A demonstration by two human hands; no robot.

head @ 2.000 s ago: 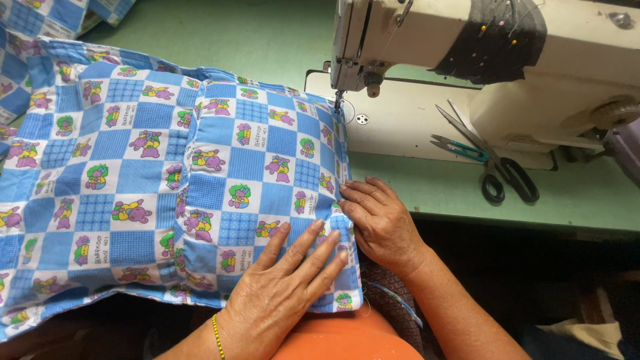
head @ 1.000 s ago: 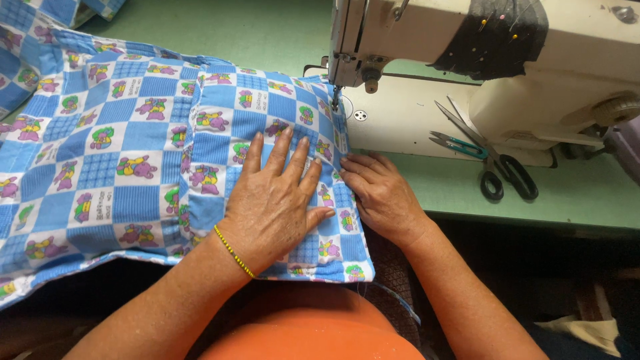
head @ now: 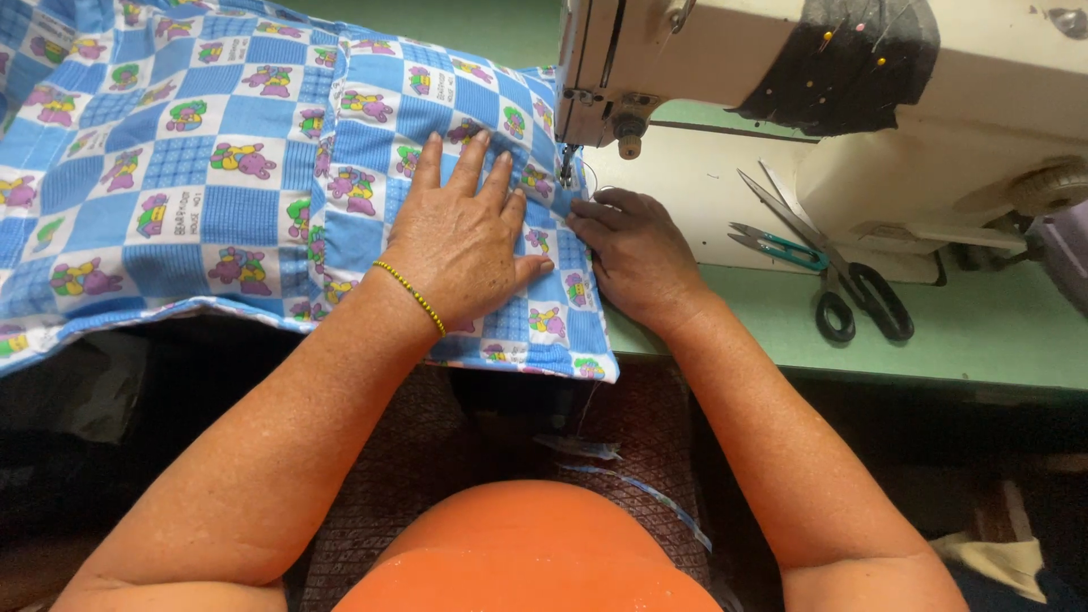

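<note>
A blue and white checked fabric piece with animal prints (head: 246, 161) spreads over the left of the table, its right edge under the needle and presser foot (head: 567, 166) of a sewing machine (head: 722, 76). My left hand (head: 467, 229) lies flat on the fabric, fingers spread, just left of the presser foot; a beaded bracelet (head: 410, 296) circles its wrist. Close in front of the foot, my right hand (head: 633, 246) pinches the fabric's right edge between thumb and fingers.
Black-handled scissors (head: 850, 285) and teal thread snips (head: 780, 246) lie by the machine bed (head: 680, 178), on the green table (head: 986, 331). Pins stick in a black cloth (head: 850, 59) around the machine arm. Narrow fabric scraps (head: 654, 493) rest on my lap.
My left hand has moved up the fabric, nearer the presser foot, from the lower corner where it lay two seconds ago. The lower edge of the fabric has shifted right.
</note>
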